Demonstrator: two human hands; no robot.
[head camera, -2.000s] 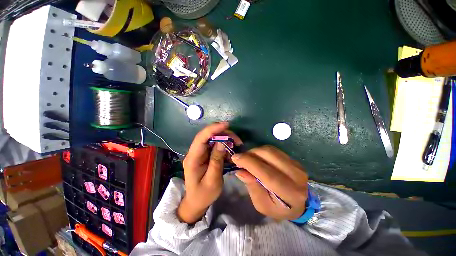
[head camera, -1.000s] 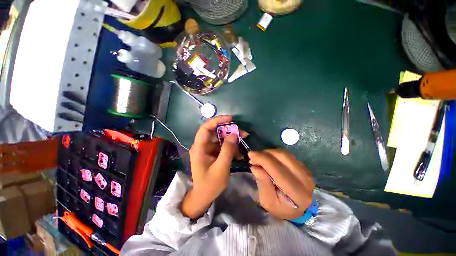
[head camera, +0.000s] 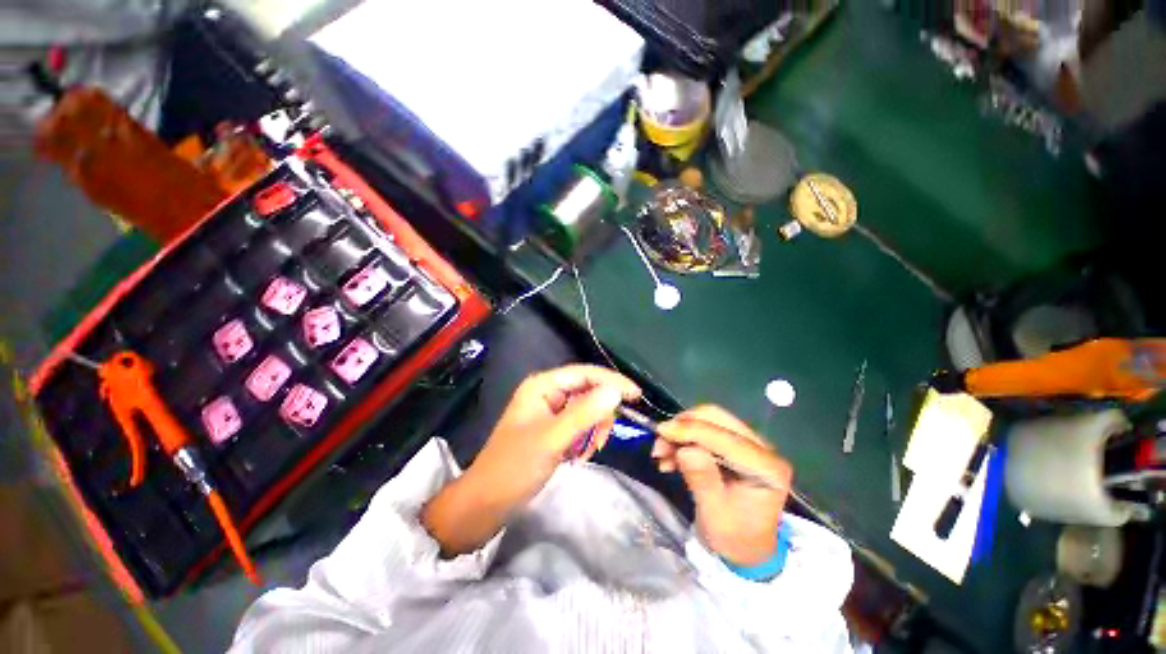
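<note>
My left hand (head camera: 544, 428) is at the front centre, fingers closed around the pink housing. Only a small dark and pinkish edge shows beneath the fingers; the rest is hidden. My right hand (head camera: 729, 479), with a blue wristband, grips thin dark tweezers (head camera: 641, 417). The tweezers point left to my left fingertips; whether they touch the housing cannot be seen. The black tray (head camera: 151, 502) on the left holds several pink housings (head camera: 322, 327) and a redder part (head camera: 275, 198) near its top corner. An orange-handled tool (head camera: 164, 406) lies across its lower left.
A solder spool (head camera: 578, 207), a jar of parts (head camera: 684, 230) and a round tin (head camera: 822, 205) stand at the back. White discs (head camera: 780, 392), silver tweezers (head camera: 854, 409), note paper (head camera: 940, 505) and an orange tool handle (head camera: 1068, 371) are towards the right.
The view has swung left and widened, bringing the whole tray into sight. The pink housing, clearly visible a second ago, is now mostly hidden in my left fingers. Both hands keep their grips.
</note>
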